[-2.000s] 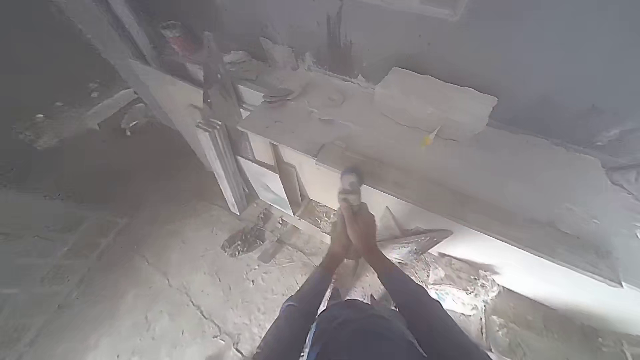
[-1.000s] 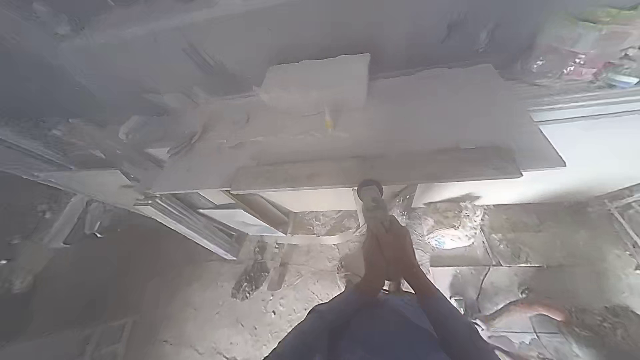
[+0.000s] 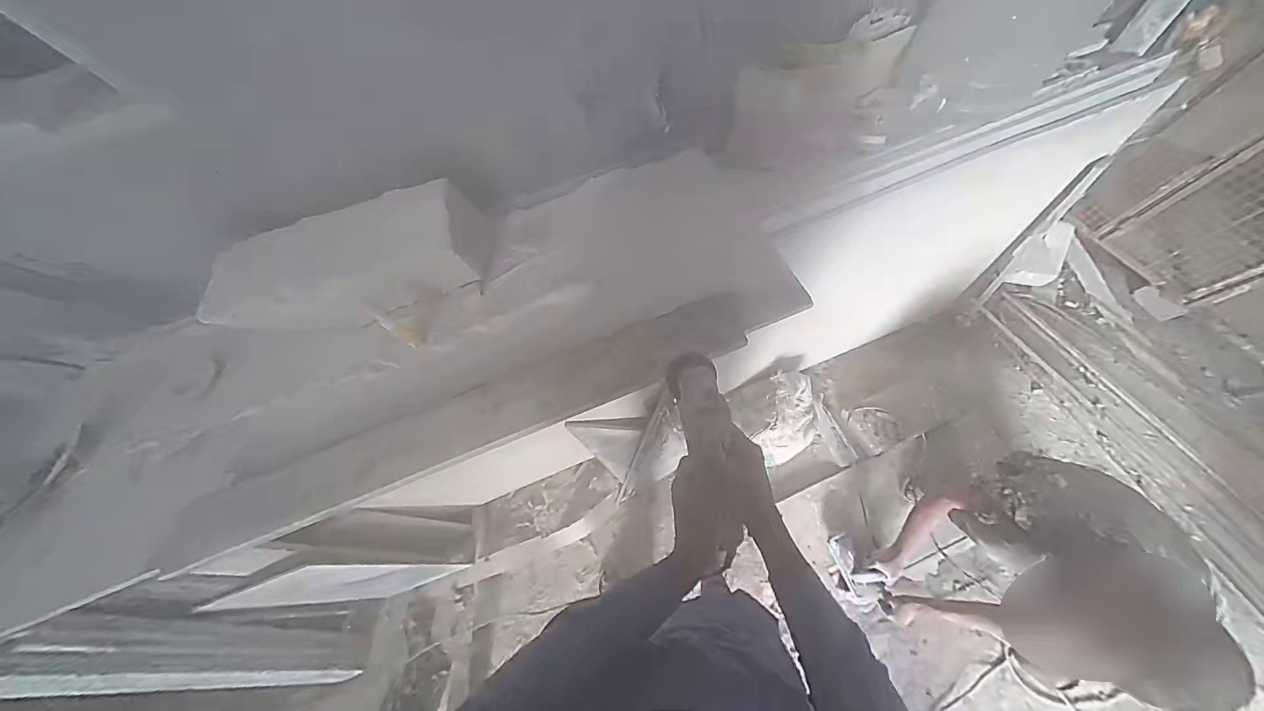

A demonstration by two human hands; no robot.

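Note:
Both my hands are wrapped around the body of a power tool, likely an angle grinder point(image 3: 699, 395), its round dark head pointing away from me. My left hand point(image 3: 699, 504) is on its left side and my right hand point(image 3: 752, 484) on its right, close together. The tool's head is at the front edge of a long dusty slab point(image 3: 553, 385); whether it touches the edge I cannot tell. The slab lies on a wider board or sheet point(image 3: 612, 237). Haze and blur hide the fingers' details.
A pale block point(image 3: 336, 262) rests on the worktop. A white panel point(image 3: 889, 257) extends to the right. At lower right another person point(image 3: 1106, 592) crouches, holding a small object. Stacked boards point(image 3: 296, 588) stand lower left, and rubble and cables lie on the floor.
The view has swung far to the right, bringing the crouching person into sight. My hands still hold the tool, now nearer the slab's right end than two seconds ago.

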